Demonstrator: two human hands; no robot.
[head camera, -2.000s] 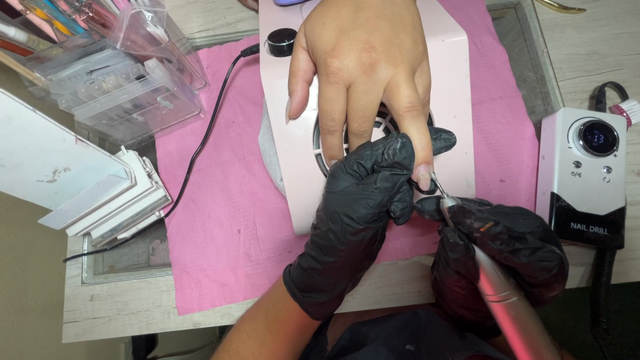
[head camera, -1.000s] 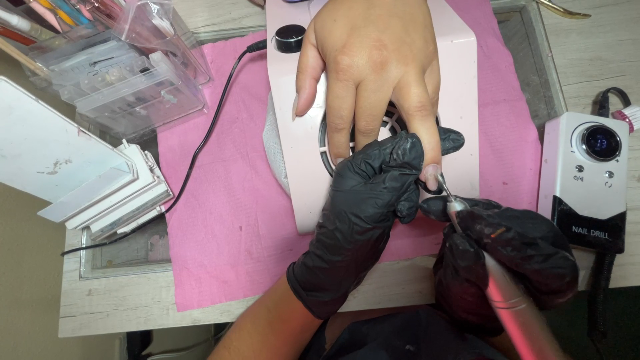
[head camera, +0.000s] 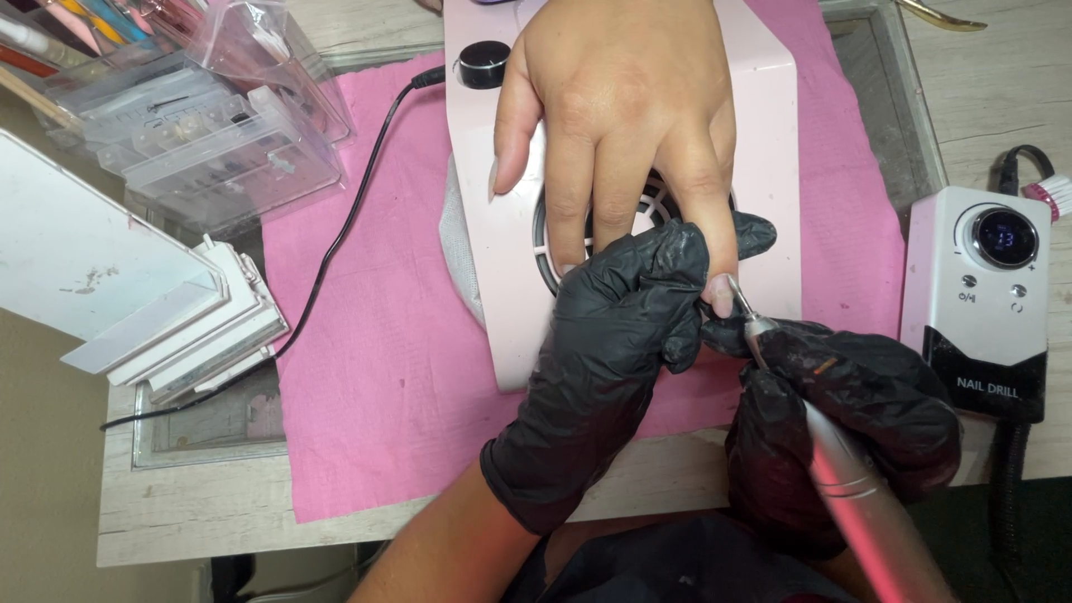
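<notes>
My left hand (head camera: 615, 356), in a black glove, grips a finger of another person's hand (head camera: 628, 109), which lies palm down on a pink nail dust collector (head camera: 758, 134) with a round fan grille. My right hand (head camera: 846, 410), also gloved in black, holds a silver nail drill handpiece (head camera: 846, 477) like a pen. The thin metal bit (head camera: 738, 293) points at the nail of the held finger, at its right edge; whether it touches cannot be told. The handpiece's rear end runs out of view at the bottom.
A nail drill control box (head camera: 980, 293) with a lit display stands at the right. Pink cloth (head camera: 377, 335) lies under the dust collector, whose black cable (head camera: 356, 201) crosses it. Clear plastic boxes (head camera: 243, 167) and a white stack of panels (head camera: 201, 327) are at the left.
The view has shifted slightly. The bit was over the fingertip's lower end one second ago and is now at the right side of the nail. Both hands keep their holds.
</notes>
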